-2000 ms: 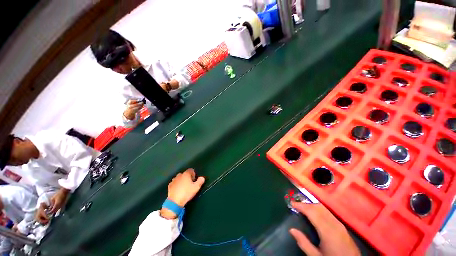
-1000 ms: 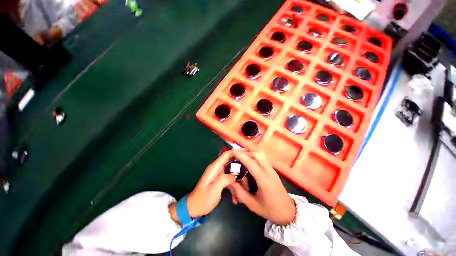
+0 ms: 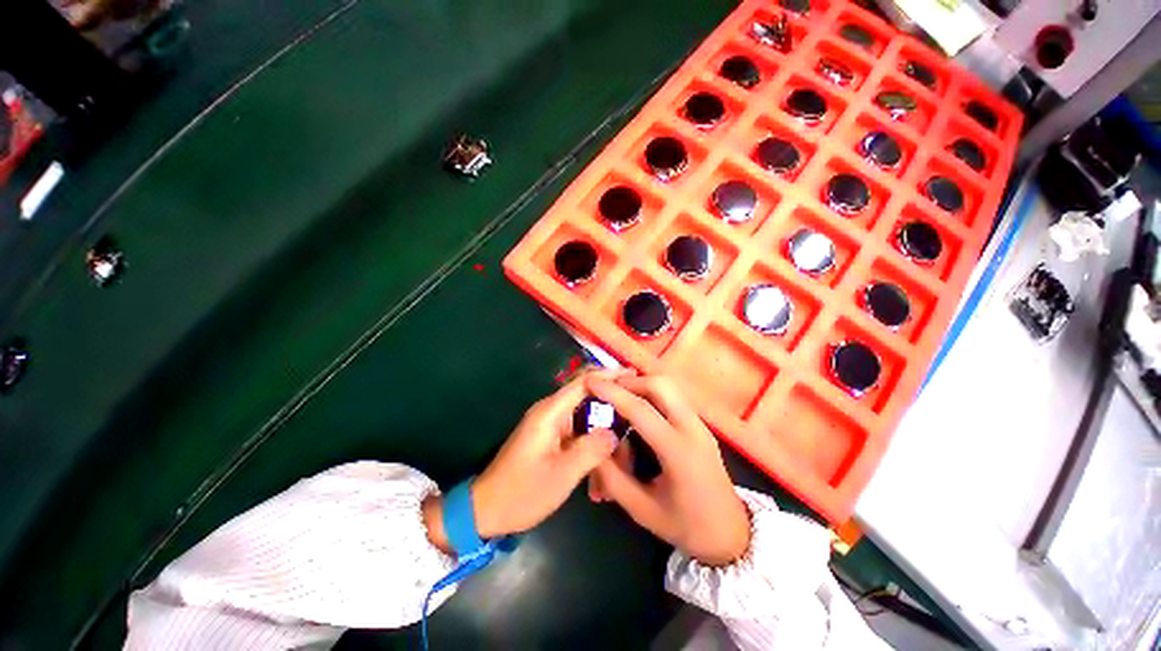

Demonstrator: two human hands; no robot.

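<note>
A round black watch module (image 3: 596,417) with a small white label facing up is held between both hands, just off the near left edge of the red-orange tray (image 3: 728,369). My left hand (image 3: 532,460), with a blue wrist strap (image 3: 461,519), grips it from the left. My right hand (image 3: 672,473) holds it from the right, with fingers curled around it. The fingers hide much of its rim. The tray holds many glossy round modules in square pockets; two near pockets are empty.
Small inner assemblies lie on the green mat, one at centre (image 3: 467,157) and another at left (image 3: 105,262). The white press table (image 3: 980,490) is at right, with a small black-metal block (image 3: 1041,303) on it. A grey-white upright stands at top right.
Since two seconds ago, my hands have come together around the module. In the last second they have barely moved; the view has shifted slightly.
</note>
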